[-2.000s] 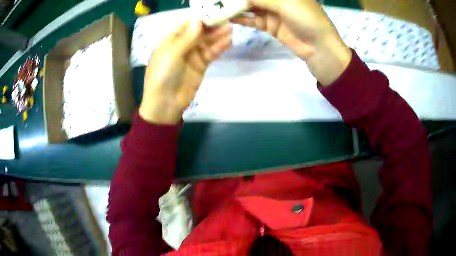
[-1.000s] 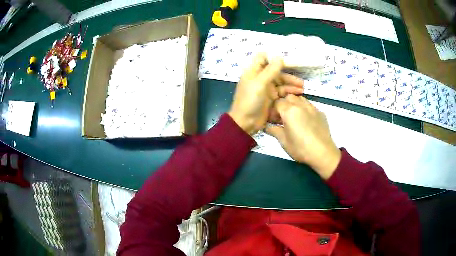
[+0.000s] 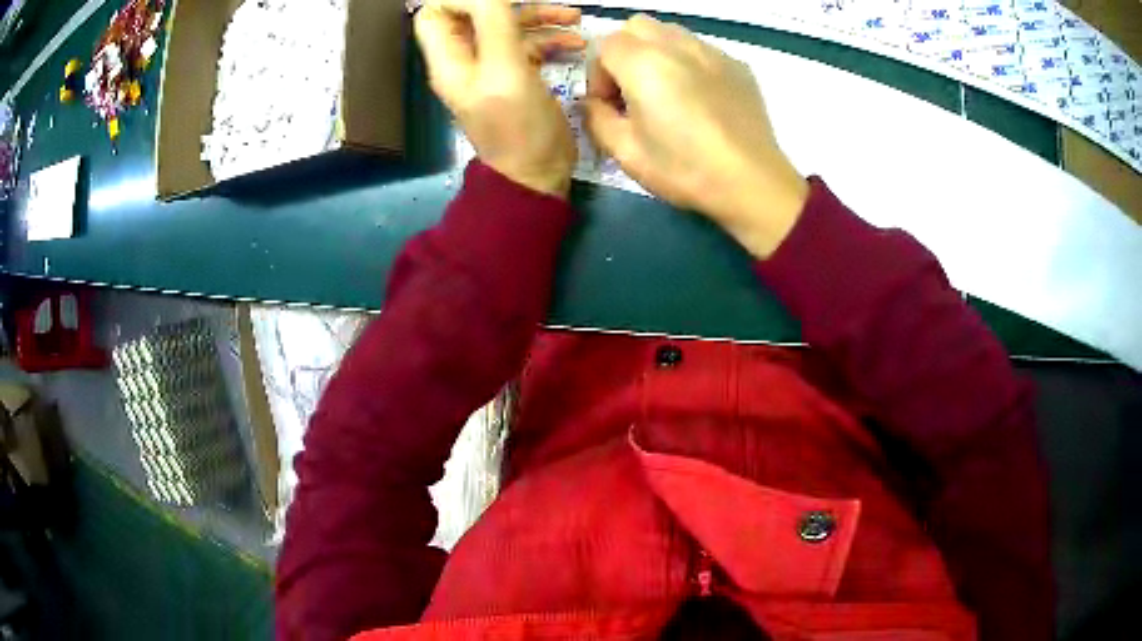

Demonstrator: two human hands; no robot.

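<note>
My left hand (image 3: 507, 94) is at the top, left of centre, fingers bent towards the right hand. Whatever it may hold is hidden or blurred. My right hand (image 3: 695, 125) is just right of it, thumb and fingers curled together. A small pale piece (image 3: 591, 60) shows at its fingertips, too blurred to name or to tell if it is gripped. Beneath and between the hands lies a printed white piece (image 3: 561, 85) on the green bench. A plain white liner strip (image 3: 927, 182) runs from behind the right hand to the right edge.
An open cardboard box (image 3: 375, 75) of small white pieces (image 3: 278, 88) stands left. The blue-printed adhesive sheet (image 3: 989, 48) lies at the far right. Red wires (image 3: 119, 63) and a white card (image 3: 53, 200) are far left. Below the bench are a patterned tray (image 3: 182, 413) and a bag (image 3: 307, 369).
The view has tilted down and shifted. The hands were raised around a white housing, then came together lower over the strips. They are now slightly apart, and no housing shows.
</note>
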